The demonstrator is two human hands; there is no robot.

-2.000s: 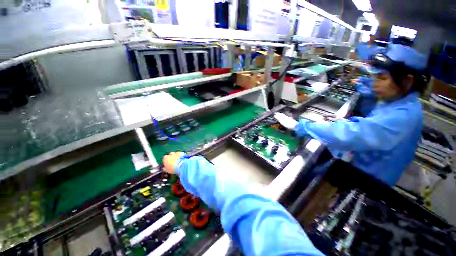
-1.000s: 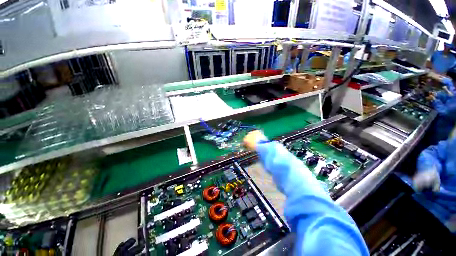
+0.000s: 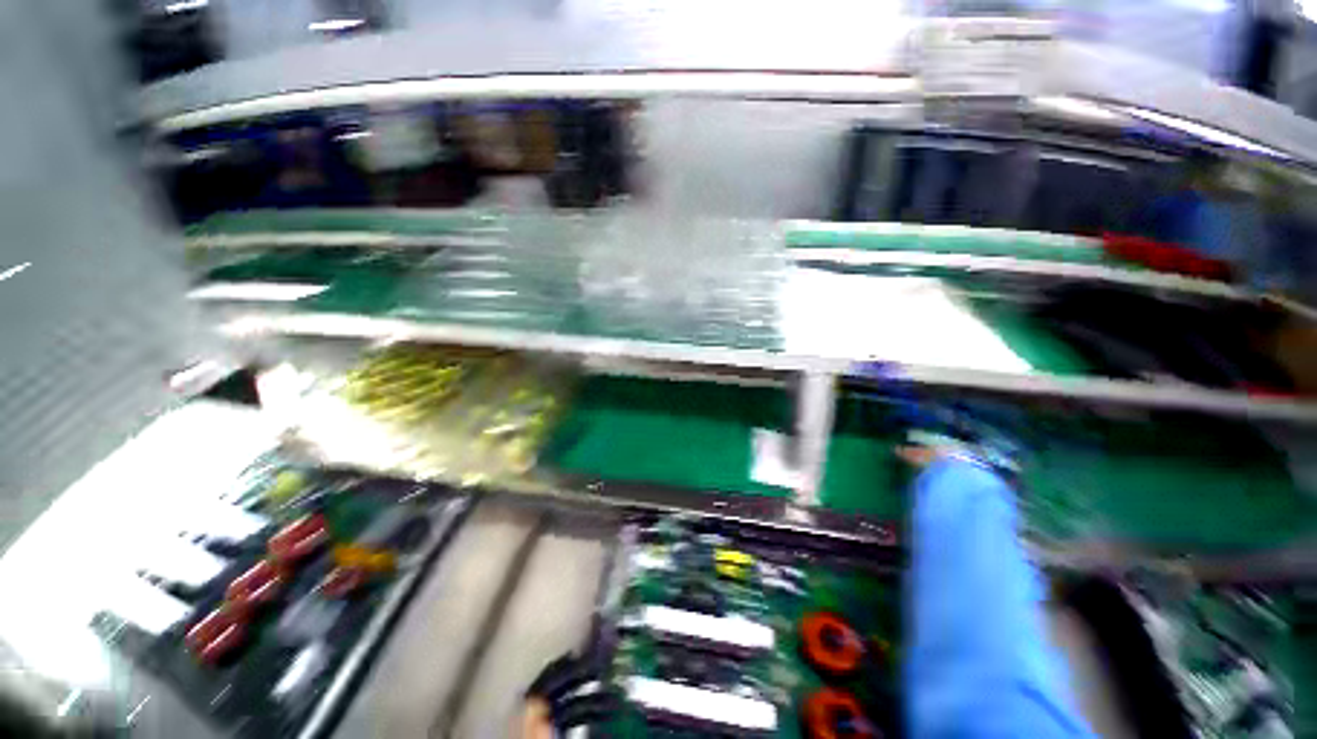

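The frame is blurred. A green circuit board (image 3: 751, 592) with white-topped heat sinks (image 3: 703, 627) and orange toroidal inductors (image 3: 833, 643) lies in a dark carrier at the bottom centre. My left hand (image 3: 556, 707) is at its left edge, dark and cut off by the frame's bottom; its grip is not clear. My right hand (image 3: 924, 452) is beyond the board at the lower shelf, beside round blue-silver parts (image 3: 961, 430). It is small and blurred, and whether it holds anything does not show. My blue right sleeve covers the board's right part.
Another board (image 3: 275, 592) with red-orange rings lies at the left, beside a bright white cover (image 3: 116, 505). A tray of yellow-topped parts (image 3: 448, 404) sits on the lower shelf. Clear blister trays (image 3: 636, 282) and a white sheet (image 3: 896, 318) lie above. Part of another board (image 3: 1228, 635) shows at the right.
The view has swung left, bringing the left board and white cover into view. The other worker has left the picture. My right hand stays by the lower shelf; more of my left hand shows.
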